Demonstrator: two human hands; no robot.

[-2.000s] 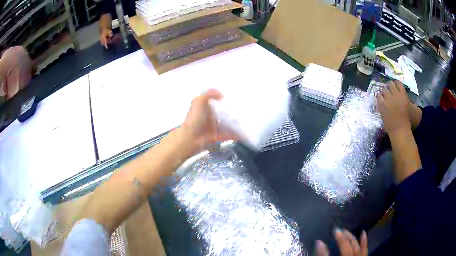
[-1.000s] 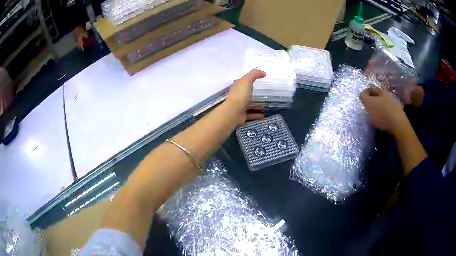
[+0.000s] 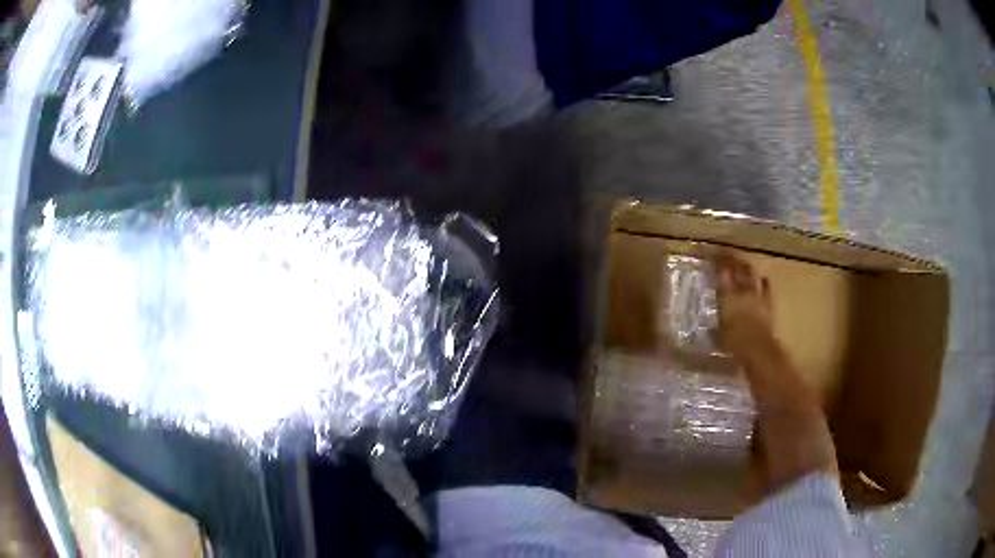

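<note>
My right hand (image 3: pixel 747 286) reaches down into an open cardboard carton (image 3: pixel 889 262). It is at the right side of a clear, wrapped-looking stack of plates (image 3: pixel 690 300); blur hides whether the fingers grip it. Another clear stack (image 3: pixel 671 420) lies nearer in the carton. A shiny clear plastic bag (image 3: pixel 273 327), crinkled at its right end, lies across the bench; its contents are lost in glare. A clear plate with round bosses (image 3: pixel 85 118) lies at the far left. My left hand is not in view.
A dark green bench (image 3: pixel 246 142) fills the left, with a brown cardboard sheet (image 3: pixel 120 490) at lower left. Another shiny bag (image 3: pixel 180 44) is at top left. A person in dark blue clothing (image 3: pixel 655 38) is at the top. The grey floor has a yellow line (image 3: pixel 816 109).
The view has swung right and down to the carton. My left hand, earlier on a white stack of plates above the bench, has left the view. My right hand is now inside the carton.
</note>
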